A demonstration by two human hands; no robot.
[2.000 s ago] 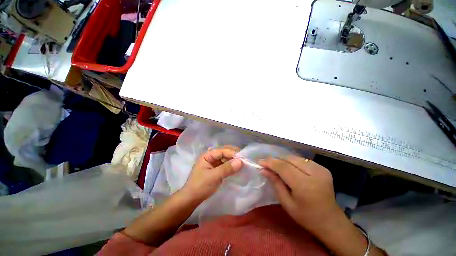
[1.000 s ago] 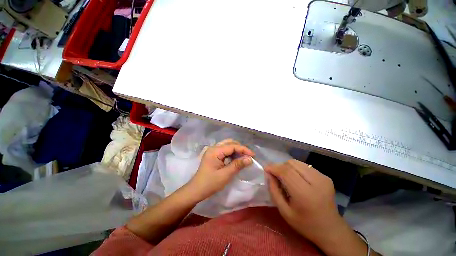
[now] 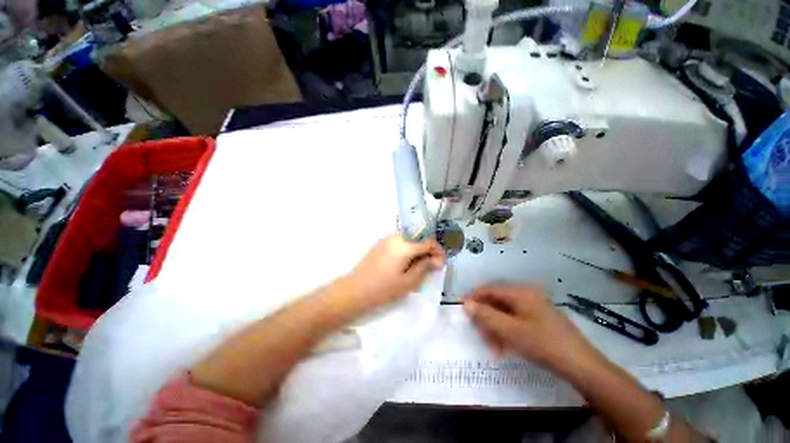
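The sheer white fabric (image 3: 333, 394) lies over the table's front edge and up under my left forearm. My left hand (image 3: 400, 266) is beside the needle area, its fingers pinching the fabric's edge just left of the presser foot, which is mostly hidden. My right hand (image 3: 511, 318) is over the front of the machine bed, blurred, thumb and fingertips close together; I cannot tell if it holds thread or cloth. The white sewing machine (image 3: 624, 130) stands behind both hands, with the grey-white lamp (image 3: 411, 192) left of its needle.
Black thread snips (image 3: 611, 319) lie right of my right hand. Fabric shears (image 3: 674, 294) and a thin-pointed tool with an orange handle (image 3: 637, 280) lie beyond them. A red basket (image 3: 65, 298) holds dark cloth at the table's left. A printed ruler (image 3: 485, 375) runs along the front edge.
The view has lifted to show the whole machine. Both hands have moved from the lap up onto the table, and the fabric has come up with my left hand. The hands are farther apart.
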